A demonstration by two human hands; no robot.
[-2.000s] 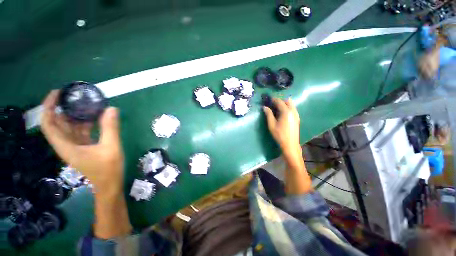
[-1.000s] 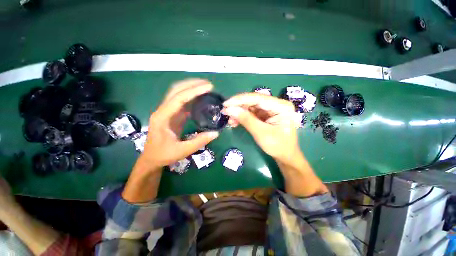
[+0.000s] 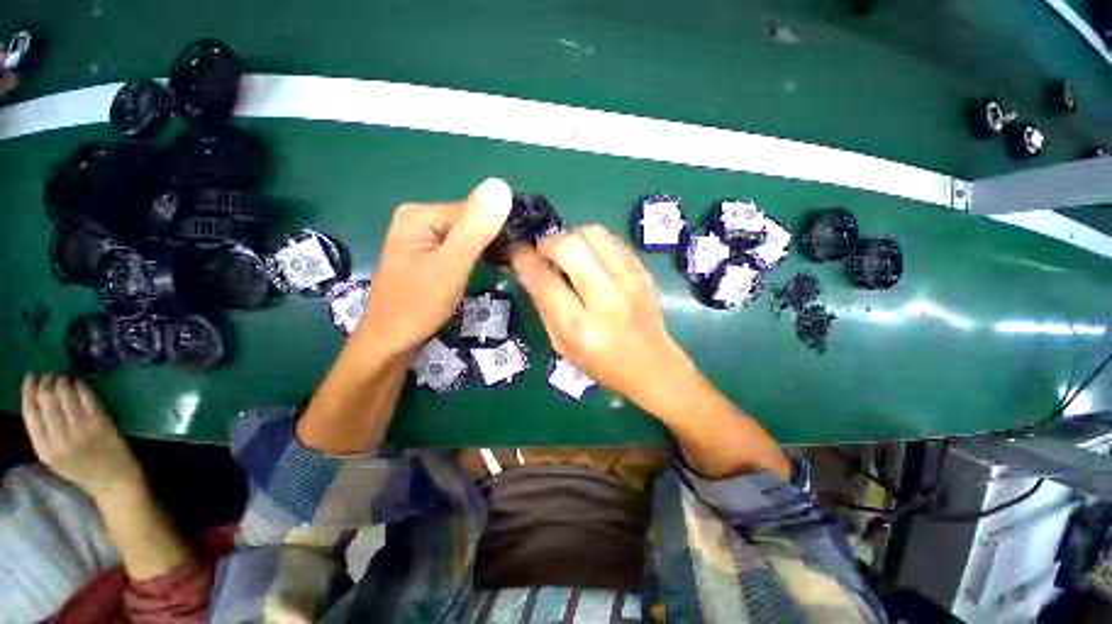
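Note:
A round black plastic housing [image 3: 529, 222] is held up between my two hands above the green worktop. My left hand [image 3: 429, 271] grips its left side, thumb at the top. My right hand [image 3: 598, 299] is at its right and lower side, fingers on it; whether they pinch a small piece is hidden. Modules with squarish white faces lie below my hands, such as one black-rimmed module [image 3: 485, 317], and a cluster [image 3: 735, 285] lies to the right. Two black rings [image 3: 830, 234] and a scattered pile of tiny black bits [image 3: 813, 324] lie farther right.
A heap of black housings [image 3: 226, 219] lies at the left. A white divider strip [image 3: 585, 131] crosses behind, with units [image 3: 1024, 138] beyond it at the far right. Another person's hand [image 3: 76, 427] rests at the lower left edge. A grey metal frame [image 3: 1037, 187] juts in at right.
The view has turned. My right hand has come from the small bits to the housing in my left hand. The housing is now tilted, and another person's hand shows at the lower left.

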